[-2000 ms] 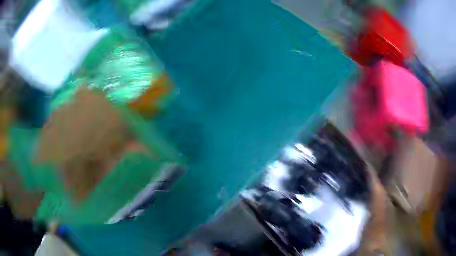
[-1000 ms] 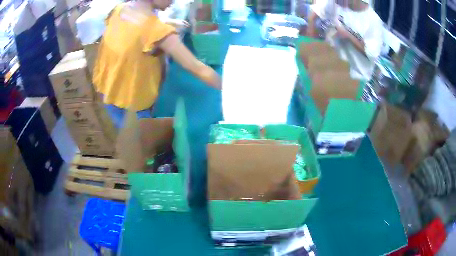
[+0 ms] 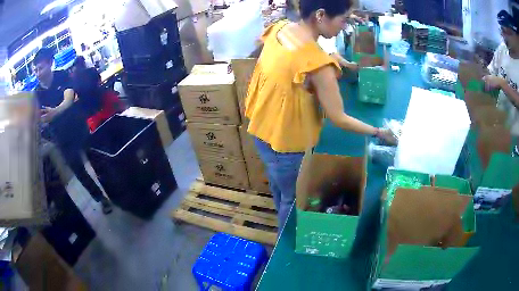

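Observation:
Neither of my hands is in the picture. A green retail box (image 3: 327,236) with its brown inner flaps up stands on the green table (image 3: 279,267). Dark items and a bit of green show inside it. A second open green box (image 3: 421,262) stands to its right, nearer the picture's lower edge, with a tall brown flap raised. Behind it are the accessory bins (image 3: 407,181) with shiny green packs. A large bright white block (image 3: 431,132) stands behind the bins.
A person in a yellow top (image 3: 290,91) stands left of the table, one hand at clear bags. A blue stool (image 3: 229,262), wooden pallet (image 3: 227,207) with stacked brown cartons (image 3: 211,102) and black crates (image 3: 134,165) stand left. More workers and green boxes are farther back.
The view has swung left, so the boxes and white block now sit farther right. Black crates and more workers show at left. The yellow-topped person's hand is at clear bags beside the white block.

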